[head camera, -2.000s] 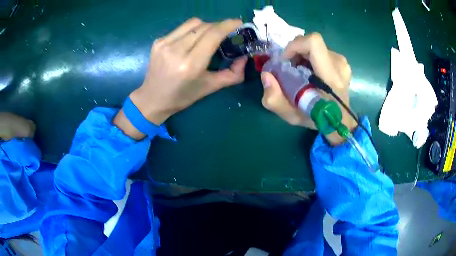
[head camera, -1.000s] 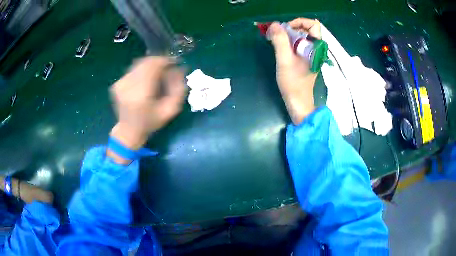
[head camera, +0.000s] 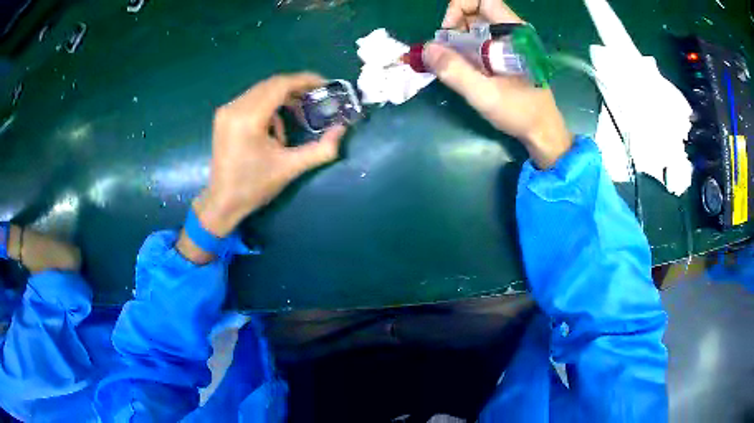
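Note:
My left hand (head camera: 260, 140) holds a small dark watch housing (head camera: 329, 107) with a silver rim between thumb and fingers, above the green bench. My right hand (head camera: 496, 87) holds the dispensing syringe (head camera: 471, 51), which lies nearly level. Its red front (head camera: 415, 57) points left over the crumpled white tissue (head camera: 388, 78); the needle tip is hard to make out. The green cap (head camera: 532, 54) is at the syringe's rear, with a clear hose (head camera: 575, 63) running right. The housing and the syringe are apart.
A larger white cloth (head camera: 649, 116) lies at the right, crossed by a thin dark cord. Beyond it stands the black dispenser box (head camera: 719, 132) with a red light. Small units (head camera: 74, 37) lie on the green bench (head camera: 397, 223) at the upper left. Another person's forearm (head camera: 50, 252) is at the left edge.
Compared with one second ago, my left hand has moved right and down from beside the grey post and now clearly holds a housing. The syringe has turned more level. The view has shifted.

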